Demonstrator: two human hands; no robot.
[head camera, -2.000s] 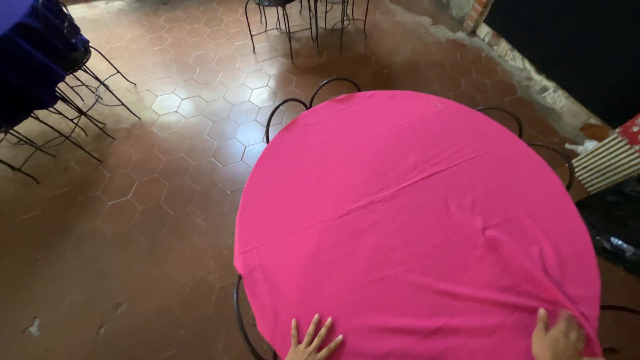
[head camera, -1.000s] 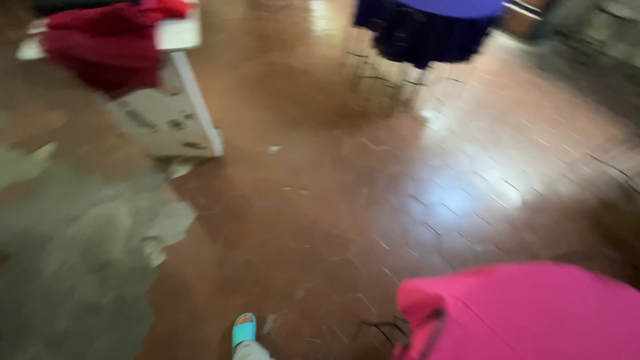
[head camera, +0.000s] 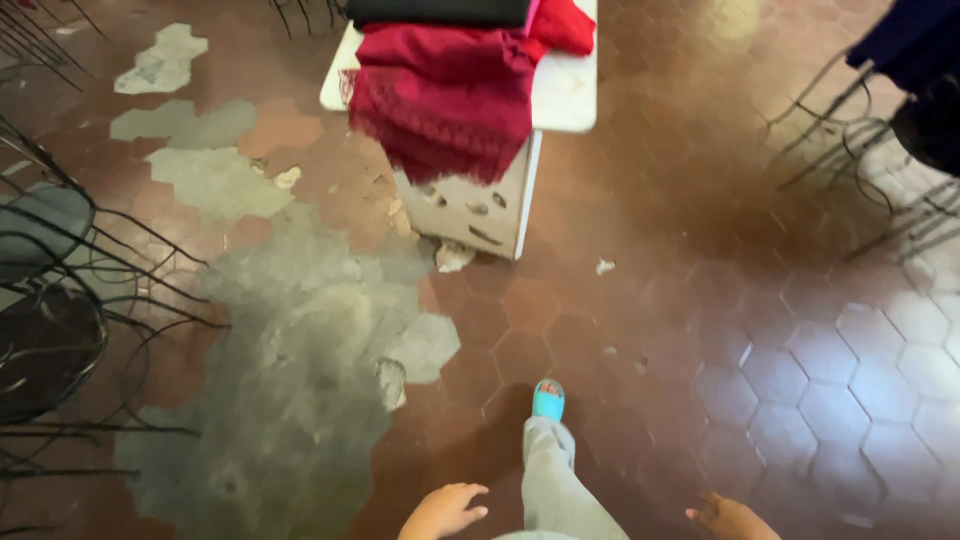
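Observation:
My left hand is low in the view, left of my leg, with its fingers apart and nothing in it. My right hand hangs at the bottom right over the tiled floor, also holding nothing. Ahead of both hands, beyond their reach, a dark red cloth with a patterned border drapes over the near edge of a white table. Beside it on the table lie a bright red cloth and a folded black cloth.
Black metal chairs stand at the left. More metal chair legs and a dark blue cloth are at the upper right. The hexagonal-tile floor has a grey cement patch and loose fragments. My foot wears a turquoise sandal.
Both hands have left the pink tablecloth they were touching two seconds ago. The view has swung left, away from the pink-covered round table, toward the white table with cloths.

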